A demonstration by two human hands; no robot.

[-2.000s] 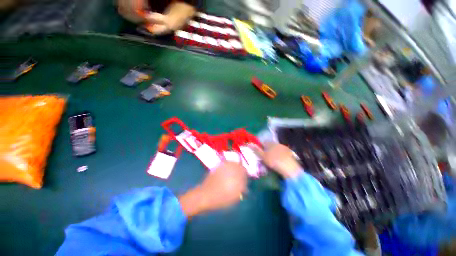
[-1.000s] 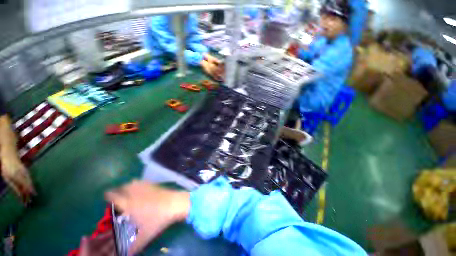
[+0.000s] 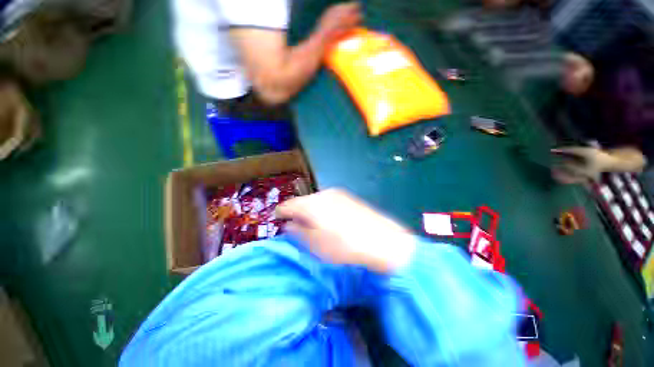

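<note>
An open brown carton (image 3: 178,222) stands left of the bench, holding a jumble of red housings (image 3: 244,223) with white patches. My right hand (image 3: 351,228) is blurred, its fingers over the carton's right edge; whether it holds anything cannot be told. My left sleeve reaches up from below to the carton's near edge, but my left hand is hidden. Red housings (image 3: 484,245) lie fanned on the green bench to the right, partly behind my right sleeve. One piece with a white lower half (image 3: 437,223) lies beside them.
An orange bag (image 3: 394,80) lies at the bench's far part, a person's hand on it. Dark phones (image 3: 427,142) lie nearby. Another person's hand (image 3: 584,163) is at right, by a tray of red-and-white parts (image 3: 625,209). A blue stool (image 3: 251,135) stands behind the carton.
The view has swung left from the black trays to the carton. My right hand, earlier over the red housings with a dark object, is now at the carton's edge.
</note>
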